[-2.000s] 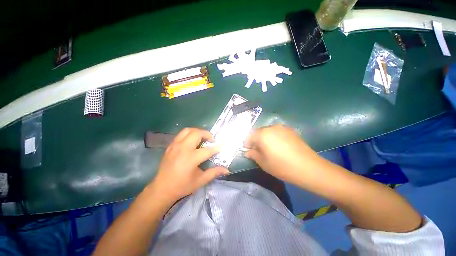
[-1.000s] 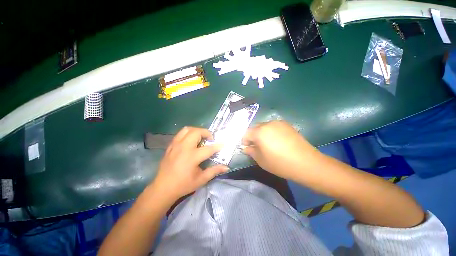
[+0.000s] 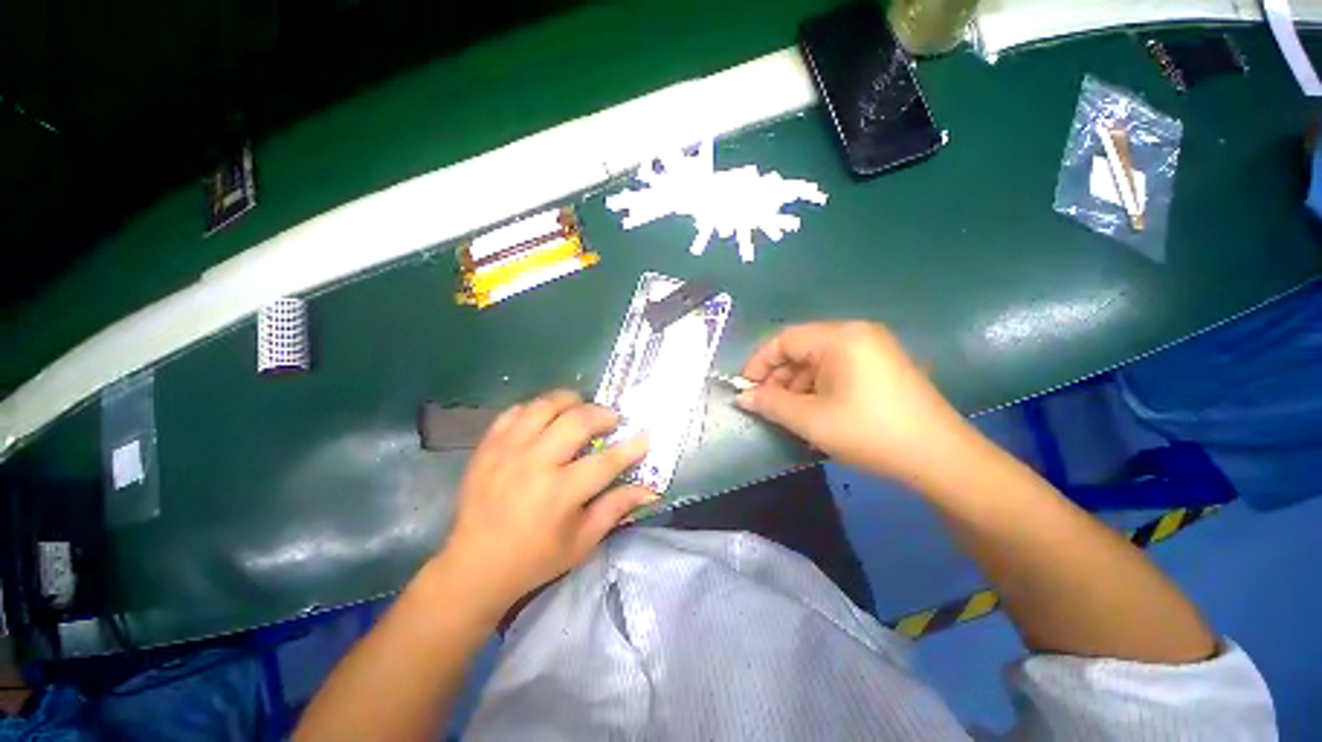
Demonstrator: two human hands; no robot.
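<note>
An open phone housing (image 3: 664,380), bright silver-white with a dark strip across its top end, lies tilted on the green bench mat (image 3: 870,276). My left hand (image 3: 544,471) holds its lower left side and bottom corner, fingers over the edge. My right hand (image 3: 834,389) is just to the right of the housing, apart from it, with thumb and finger pinched on a small thin pale piece (image 3: 735,383). What the piece is cannot be told. A brown-grey strip (image 3: 458,426) lies left of the housing, beside my left hand.
Behind the housing lie flex cables (image 3: 525,258), a white spiky pile of strips (image 3: 718,199) and a black smartphone (image 3: 873,90) against the conveyor's white edging (image 3: 479,163). A dotted roll (image 3: 284,335) and a clear bag (image 3: 131,447) are left; a parts bag (image 3: 1118,170) is right.
My right hand has moved right, off the housing, with the small pale piece between its fingertips. My left hand still holds the housing. The view has shifted slightly.
</note>
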